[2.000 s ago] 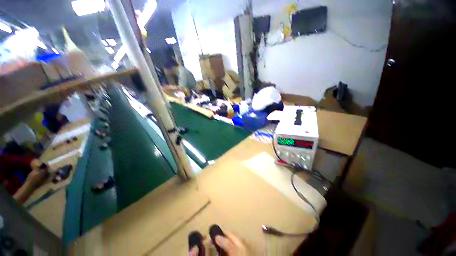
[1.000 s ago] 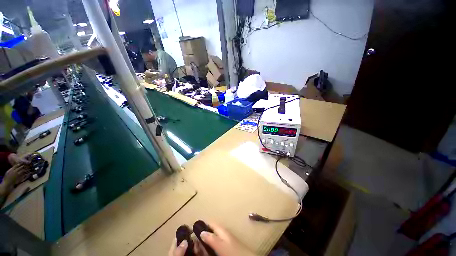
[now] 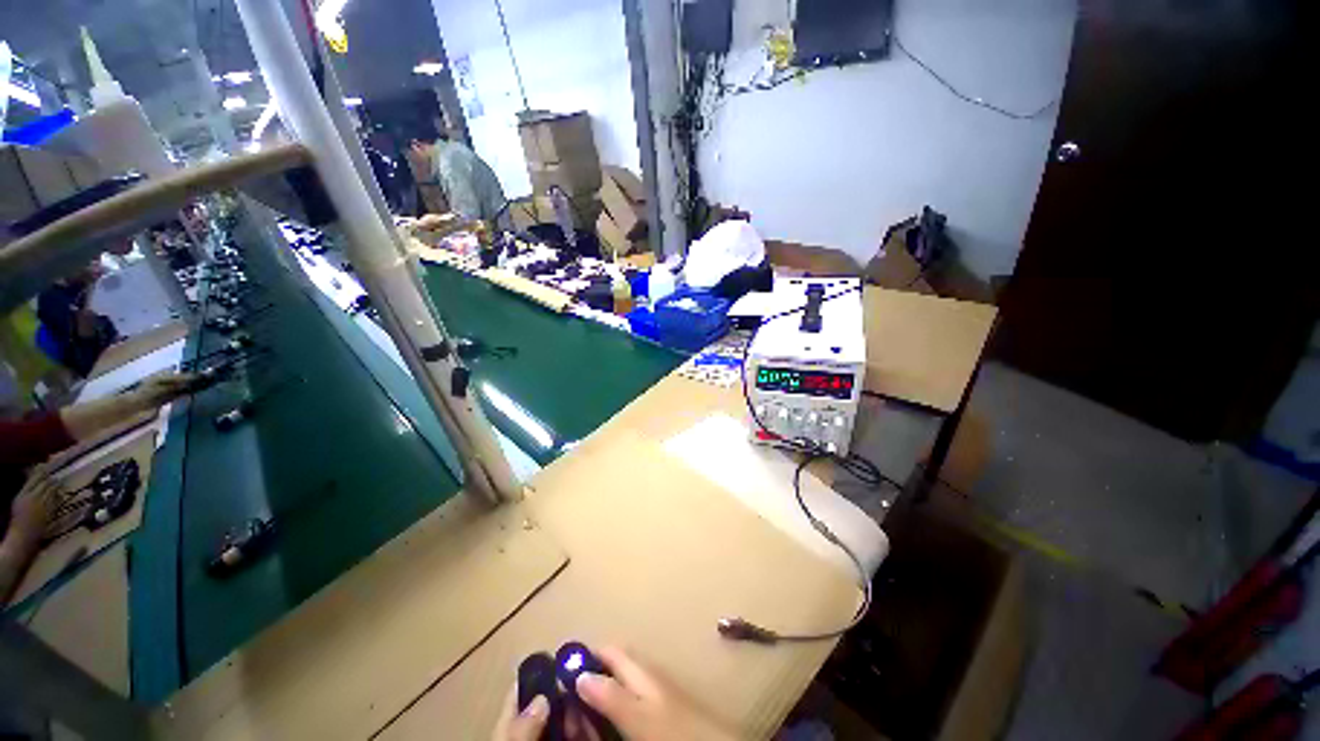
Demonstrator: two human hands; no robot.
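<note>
Two dark oval handheld units are held side by side at the bottom edge. My left hand [image 3: 524, 717] holds the left unit [image 3: 539, 676], its thumb on the face. My right hand [image 3: 646, 701] holds the right unit [image 3: 579, 666], which shows a bright light spot. Both hands are cut off by the lower edge, and the units' lower ends are hidden. The test lead [image 3: 866, 579] curves from the white bench power supply [image 3: 806, 379], its loose connector [image 3: 746, 630] resting on the cardboard bench covering [image 3: 637, 543] right of my hands.
A green conveyor belt [image 3: 348, 500] with dark units runs at the left. A rack upright [image 3: 413, 311] stands beside it. A worker's arm [image 3: 123, 411] reaches to the belt's far side. A blue parts bin [image 3: 692, 319] sits beyond the power supply. An open carton [image 3: 999, 637] is below the bench's right edge.
The right unit now shows a bright light spot. The power supply's digits have changed. The worker's arm at left has reached to the belt. The view has shifted since the earliest frame.
</note>
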